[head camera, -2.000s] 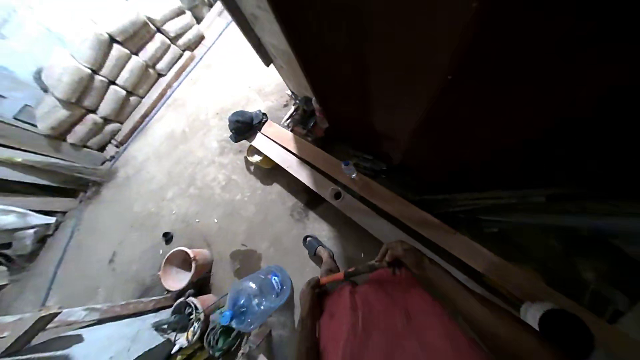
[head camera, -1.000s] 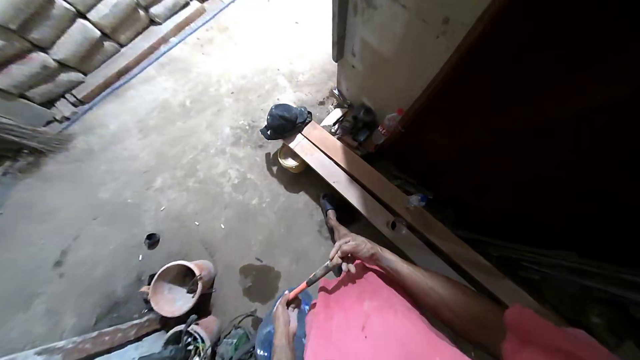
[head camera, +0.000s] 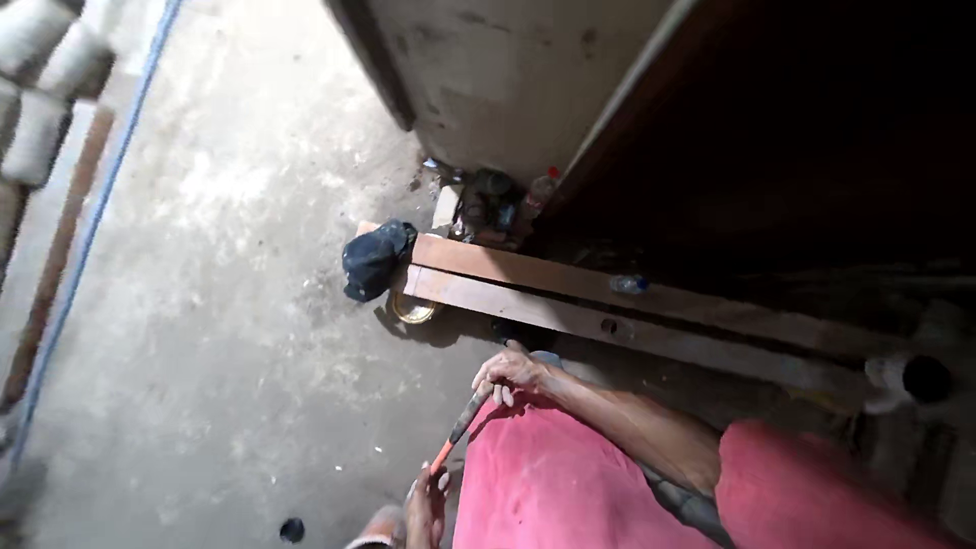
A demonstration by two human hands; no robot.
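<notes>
My right hand [head camera: 509, 374] grips the dark end of a slim tool [head camera: 460, 427] with an orange section. The tool lies slantwise in front of my pink shirt. At its orange end, near the bottom edge, my left hand [head camera: 428, 503] is closed around it; the tip there is hidden by the fingers. The kind of tool cannot be told. Beyond my right hand run two long wooden planks [head camera: 518, 297], side by side with a dark gap between them. A dark cloth cap [head camera: 374, 259] sits at their far end.
A small clear bottle [head camera: 629, 284] with a blue lid lies on the planks, near a round hole or ring [head camera: 610, 326]. A yellow-rimmed bowl [head camera: 414, 309] is under their end. Clutter and a red-capped bottle [head camera: 541, 189] stand by the wall. Stacked sacks [head camera: 38, 137] line the left.
The view has swung, so the large water bottle has left it and the bucket is mostly cut off. Both hands stay on the tool, which now points more steeply down in view.
</notes>
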